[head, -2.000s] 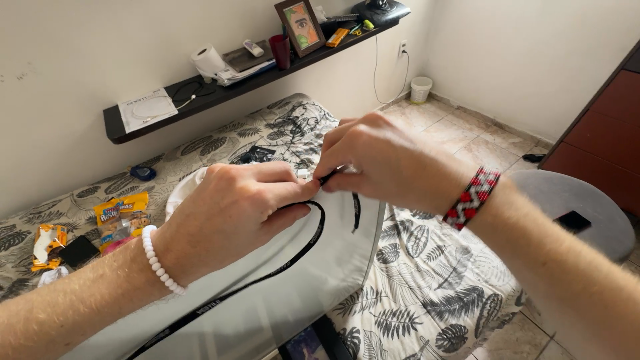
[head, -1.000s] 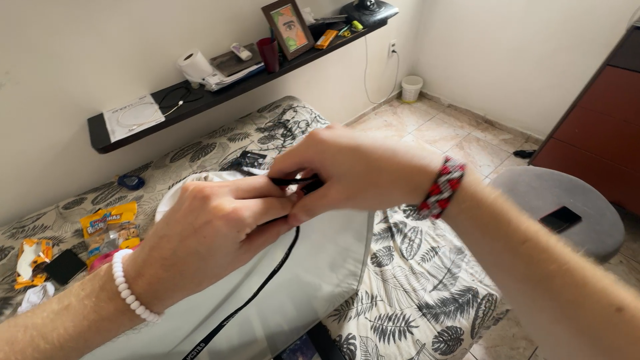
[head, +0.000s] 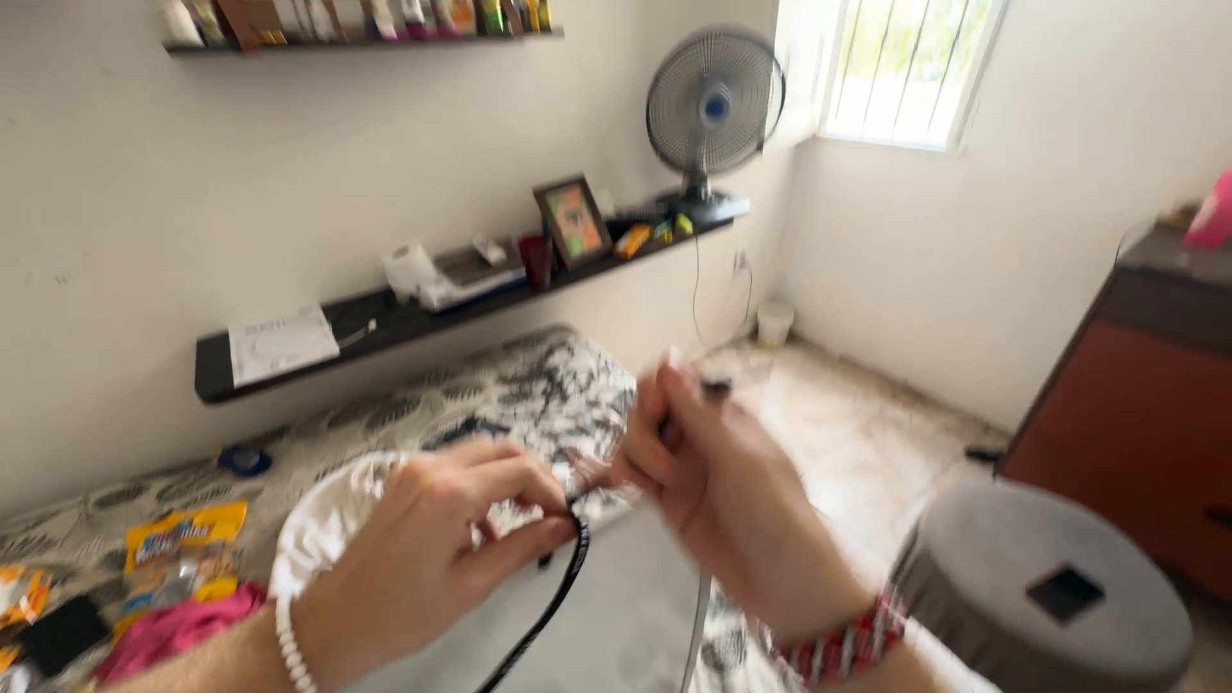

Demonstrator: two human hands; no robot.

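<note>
My left hand (head: 443,525), with a white bead bracelet at the wrist, pinches a black printed cord (head: 553,602) between thumb and fingers; the cord hangs down toward the bottom edge. To its right and a little higher is my right hand (head: 707,472), blurred, with a red patterned bracelet. Its fingers are curled, and a small dark piece shows by the fingertips; whether it belongs to the cord cannot be told. Below both hands lies a pale grey panel (head: 626,597) with a curved edge. White gathered fabric (head: 322,515) lies behind my left hand.
The bed (head: 385,414) has a leaf-print sheet, with a snack bag (head: 183,549) and pink cloth (head: 183,635) at left. A black wall shelf (head: 385,337) holds a picture frame (head: 575,221) and a fan (head: 714,106). At right stand a grey round stool (head: 1049,577) bearing a phone (head: 1064,592), and a red-brown dresser (head: 1145,404).
My hands, close together a second ago, are now apart, the right one farther right and raised. The view has tilted up, showing the fan and window.
</note>
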